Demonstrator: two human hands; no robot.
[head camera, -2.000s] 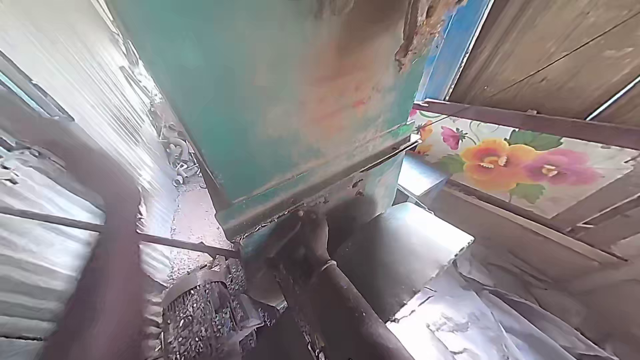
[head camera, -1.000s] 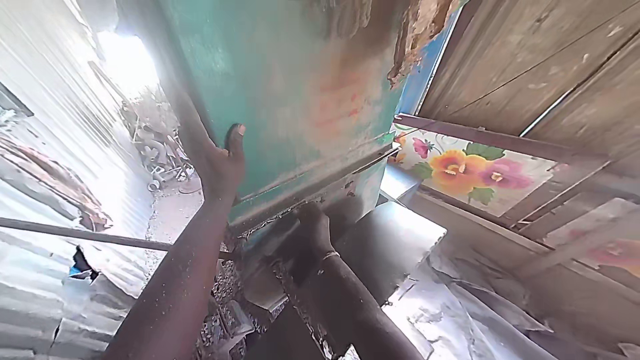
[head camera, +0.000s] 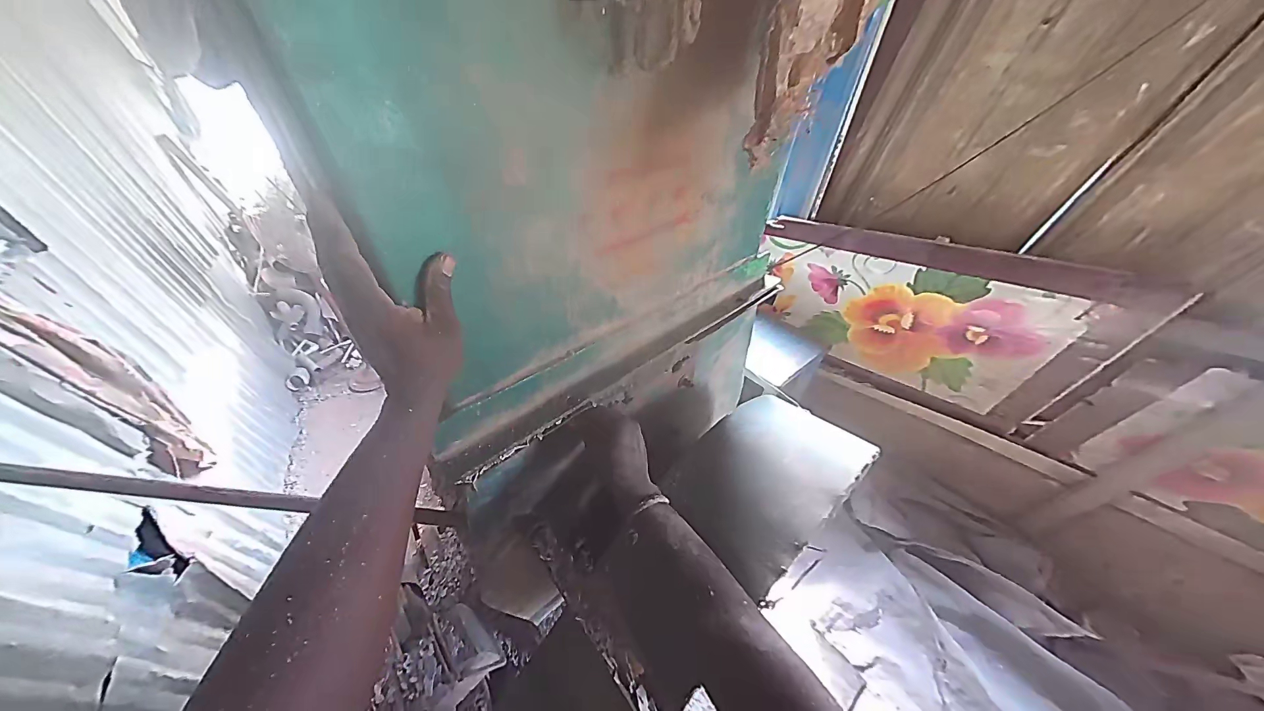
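Note:
A large, worn green metal panel (head camera: 513, 197) with a rusted, torn upper edge fills the middle of the view. My left hand (head camera: 405, 326) lies against its left edge, thumb over the front face and fingers stretched along the side. My right hand (head camera: 614, 454) is at the lip (head camera: 612, 375) along the panel's lower part, its fingers in shadow and partly hidden; whether they grip the lip cannot be told. Just right of the right wrist is a flat grey metal sheet (head camera: 780, 474).
Corrugated metal sheets (head camera: 89, 612) stand at left, crossed by a thin bar (head camera: 148, 486). Scrap metal (head camera: 306, 326) lies beyond. At right are wooden boards (head camera: 1027, 128), a flower-printed panel (head camera: 918, 326) in a frame, and crumpled pale sheeting (head camera: 918, 602) below. Debris (head camera: 444, 612) lies beneath my arms.
My left hand, away from the panel at the left two seconds ago, has moved right onto the panel's left edge. My right hand has stayed by the lower lip.

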